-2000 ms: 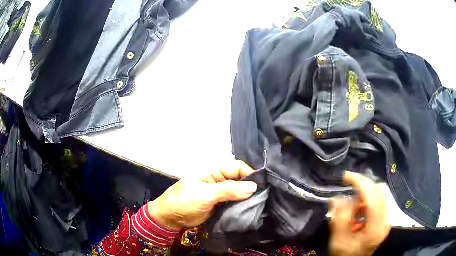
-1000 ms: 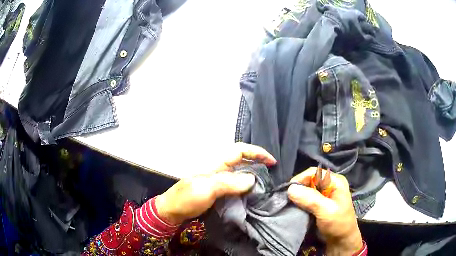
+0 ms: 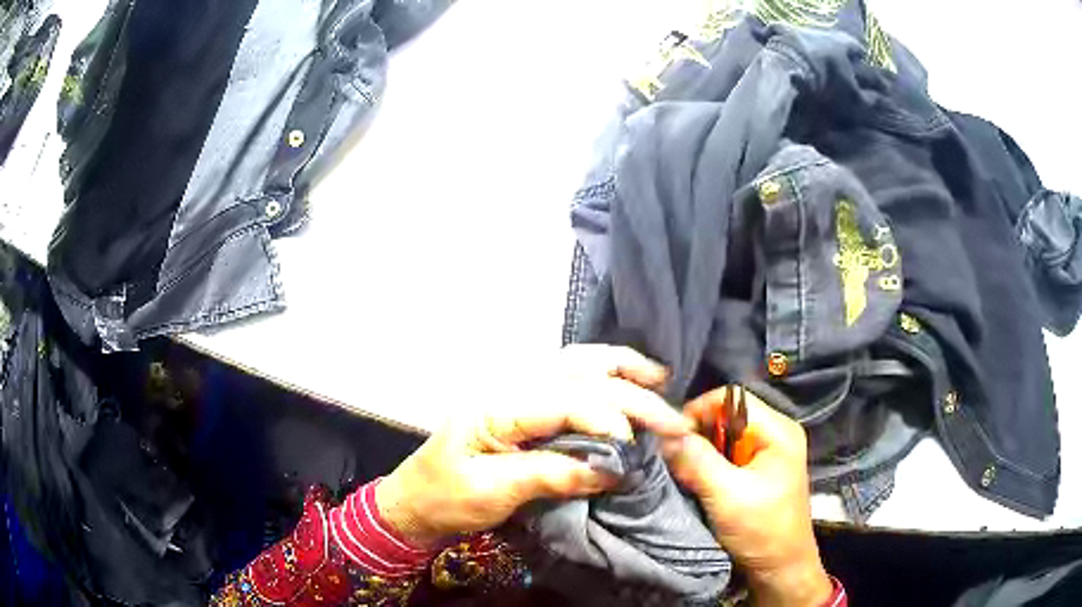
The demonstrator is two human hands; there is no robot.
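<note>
A dark denim jacket [image 3: 819,261] lies bunched on the white table at the right, with a yellow motif [image 3: 852,263] and "BOY" lettering facing up. My left hand [image 3: 510,451] grips a gathered grey piece of it [image 3: 629,522] at the table's front edge. My right hand [image 3: 753,486] pinches the same cloth beside the left fingertips. Orange-handled thread snips [image 3: 736,429] are held in my right hand, blades pointing up, away from the cloth. Whether a thread is between the fingertips cannot be told.
A second jacket [image 3: 202,166] lies open at the left, with black lining, grey facing and gold buttons. The white table's [image 3: 439,213] front edge curves across below it. More dark garments [image 3: 95,451] hang or lie below that edge at the lower left.
Since two seconds ago my right hand has moved left to the cloth by my left hand. The left fingers have since reached across toward the right fingertips. The jacket's left side has been gathered up.
</note>
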